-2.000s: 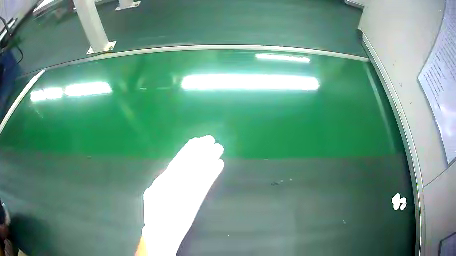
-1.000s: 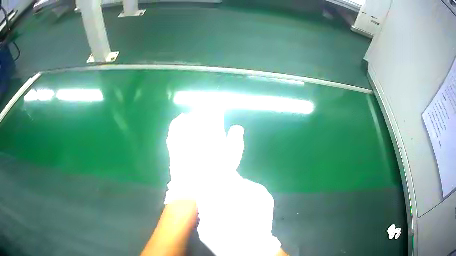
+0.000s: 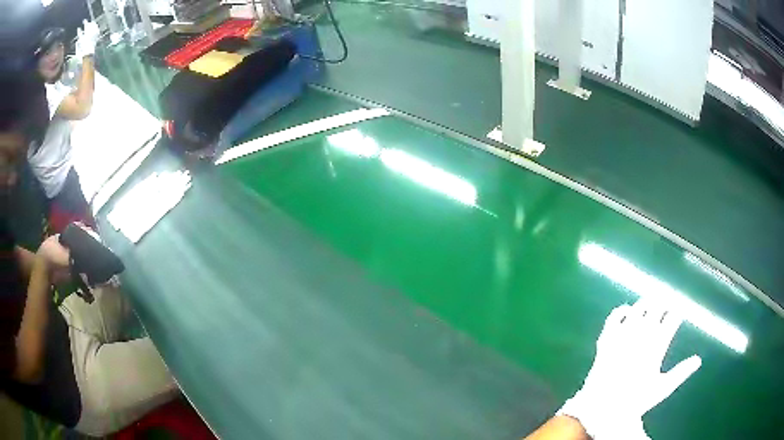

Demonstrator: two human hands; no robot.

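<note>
My left hand (image 3: 632,365) wears a bright white glove and is at the lower right, over the green mat (image 3: 507,296). Its fingers are spread, with the thumb out to the right, and it holds nothing. A bare wrist shows below the cuff. A white patch (image 3: 626,425) at the bottom edge merges with the glove. It may be part of my gloved right hand, but overexposure and the picture edge hide its shape.
A seated person (image 3: 43,326) at the left holds a dark object. Another person (image 3: 64,120) behind raises a white-gloved hand. White gloves or papers (image 3: 150,204) lie before them. A blue bin (image 3: 284,99) with black cloth stands at the bench's far end. White posts (image 3: 518,77) stand beyond.
The view has swung left, bringing people and the blue bin in and taking the right panel out. The hands, overlapping a second ago, now show at lower right, with the left fingers spread.
</note>
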